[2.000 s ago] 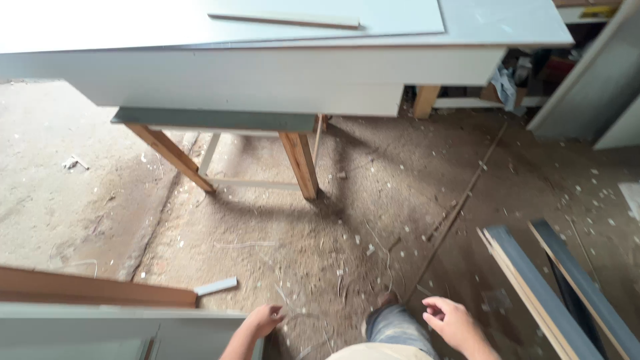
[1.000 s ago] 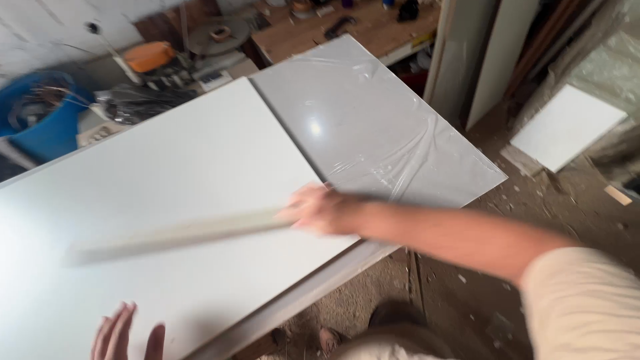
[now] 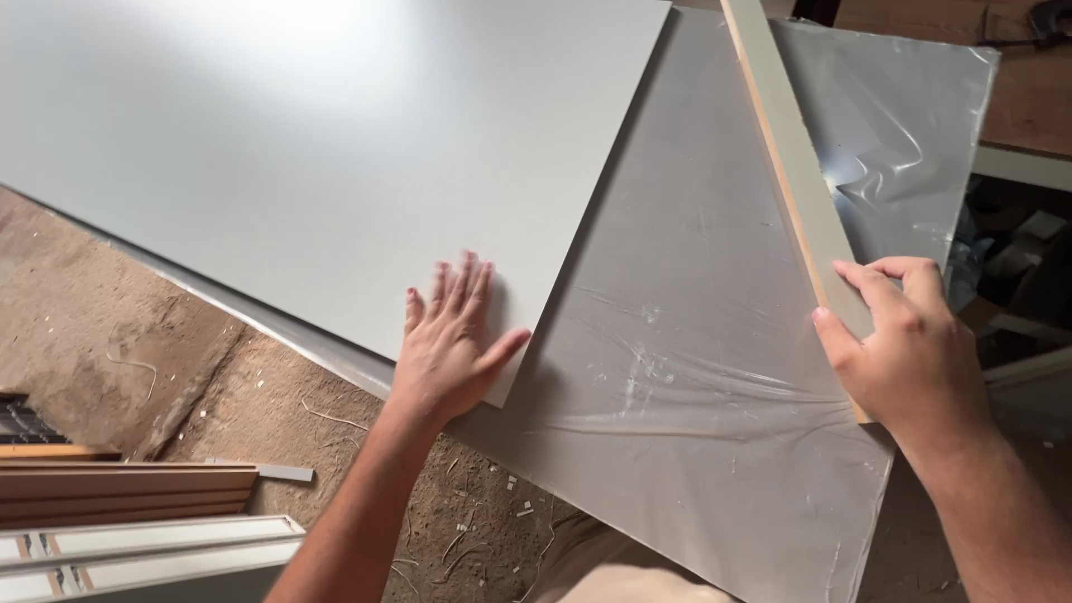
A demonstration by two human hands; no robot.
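My left hand (image 3: 452,347) lies flat, fingers spread, on the near corner of a large white panel (image 3: 335,167). That panel rests on a grey board covered in clear plastic film (image 3: 687,276). In my right hand (image 3: 900,343) is a long narrow strip of board (image 3: 787,142), pale on its face with a bare wood-coloured edge, gripped between thumb and fingers near its near end. The strip lies over the film-covered board, to the right of the white panel and apart from it. Its far end runs out of the top of the view.
Stacked brown boards (image 3: 126,494) and white panels (image 3: 159,544) are on the lower left. Offcuts and thin strings litter the dirt floor (image 3: 260,385). A wooden bench (image 3: 913,33) with a dark tool on it stands at the upper right, with dim shelving below.
The strip, over the white panel a second ago, is now over the film-covered board at the right. My left hand now presses flat on the white panel. The view has swung.
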